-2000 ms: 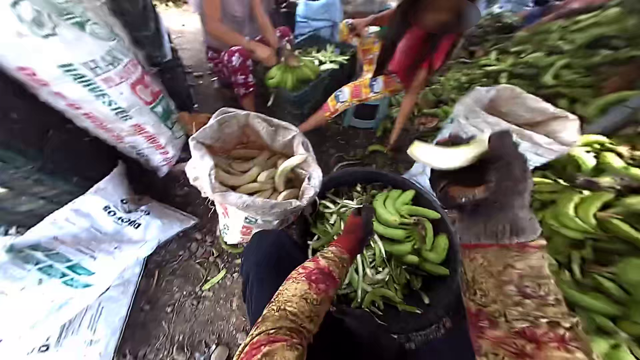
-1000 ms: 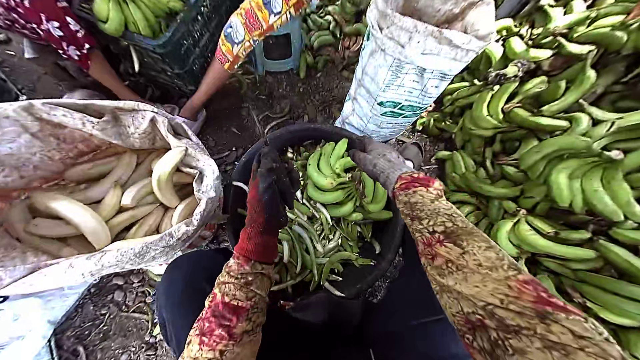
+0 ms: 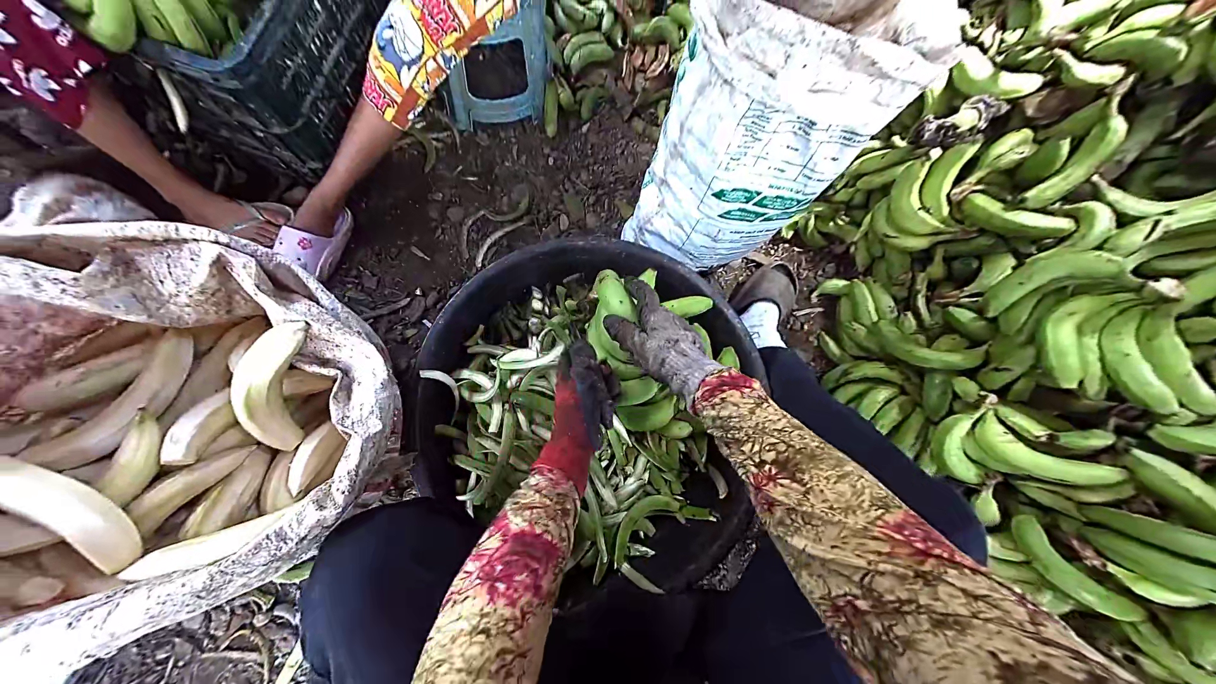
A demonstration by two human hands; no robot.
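Note:
A round black tub between my knees holds green bananas at its right and strips of green peel at its left. My right hand, in a dirty grey glove, has its thumb and fingers around a green banana near the top of the pile. Close beside it, over the peel, is my left hand in a dark glove with a red cuff. Its fingers are curled, and whether they hold something is unclear. Peeled bananas fill an open woven sack at the left.
A white printed sack stands beyond the tub. Green bananas are heaped along the right. At the upper left are a dark plastic crate of green bananas, a blue stool and another person's feet on littered soil.
Two seconds ago a peeled banana was at my raised right hand; that hand is now in the tub among the green bananas. The view has tilted down and closer.

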